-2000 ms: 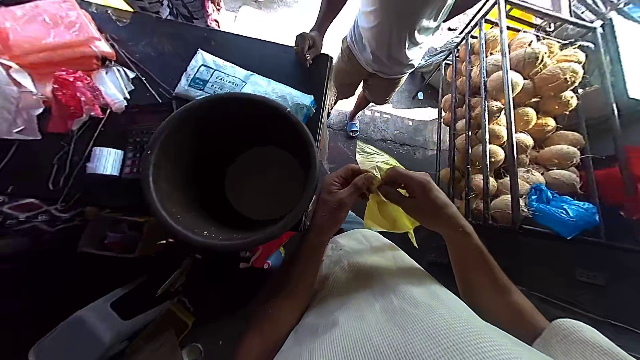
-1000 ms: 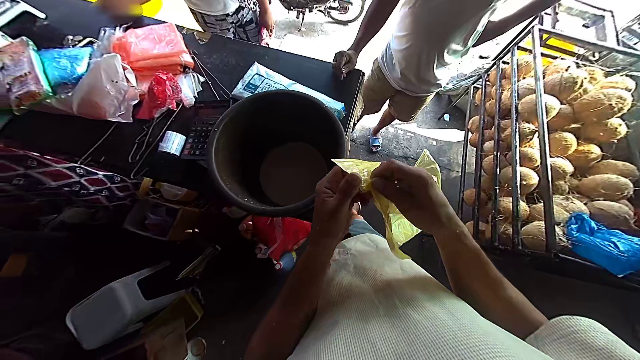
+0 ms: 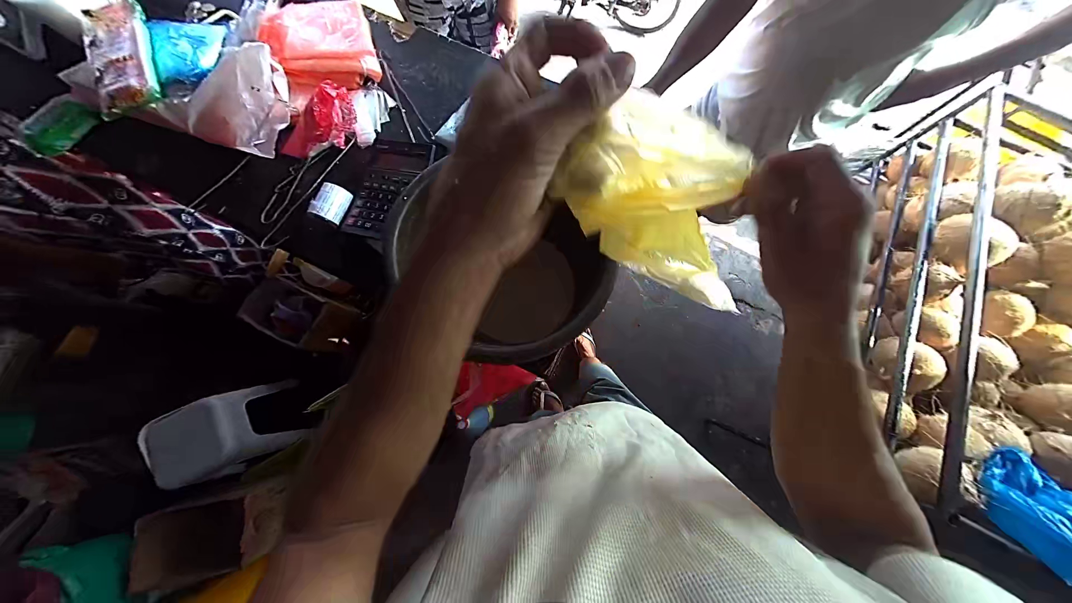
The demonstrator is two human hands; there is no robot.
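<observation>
A thin yellow plastic bag (image 3: pixel 653 184) is stretched between my hands, blurred by motion. My left hand (image 3: pixel 536 126), raised over the bucket, has its thumb and forefinger curled; the bag's left side lies against it, and how it grips there is hard to see. On the right, my right hand (image 3: pixel 808 218) pinches the gathered end of the bag. Behind and below my left forearm is a large dark round bucket (image 3: pixel 544 347), its inner bottom partly visible.
Behind a rack's metal bars (image 3: pixel 971 310) on the right are piled husked coconuts (image 3: pixel 971 239), with a blue plastic bag (image 3: pixel 1030 502) beside them. The dark table holds a calculator (image 3: pixel 385 188), a roll of labels or tape (image 3: pixel 331 203) and pink plastic bags (image 3: pixel 322 42). A person (image 3: pixel 770 75) stands ahead.
Both hands have risen and moved apart with the yellow bag, which was bunched between close fingers before. The view has shifted.
</observation>
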